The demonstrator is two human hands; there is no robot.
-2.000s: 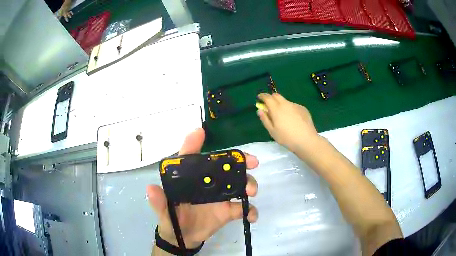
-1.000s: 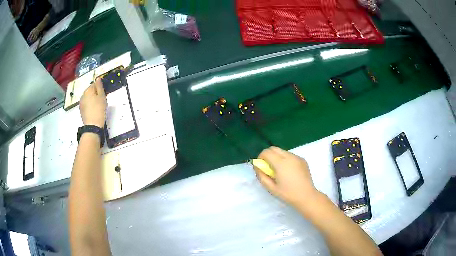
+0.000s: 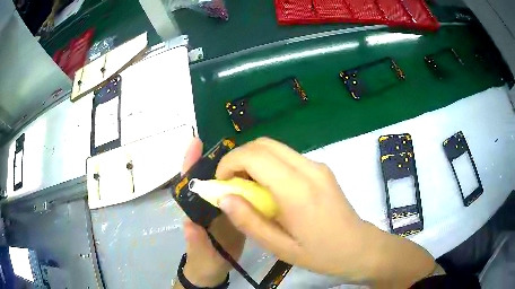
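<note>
My left hand (image 3: 212, 251) grips a black phone middle frame (image 3: 197, 206) at its solid upper panel, tilted, in front of me. The frame's lower end shows beneath my right wrist. My right hand (image 3: 293, 203) is closed around a yellow-handled tool (image 3: 245, 195). Its pale tip with a dark end is at the frame's orange-gold corner patch; whether it touches cannot be told. My right hand hides part of the frame.
The green belt (image 3: 327, 124) carries several frames. Overlapping frames (image 3: 400, 158) and a single frame (image 3: 464, 169) lie on the white sheet (image 3: 350, 163). Frames lie on the white surface (image 3: 149, 101) at left, near cream guide plates (image 3: 113, 175). A red mesh tray (image 3: 356, 12) is beyond the belt.
My left hand has left the frame on the white surface and now holds another one. My right hand has brought the yellow tool over to it. The frames on the surfaces have shifted leftwards.
</note>
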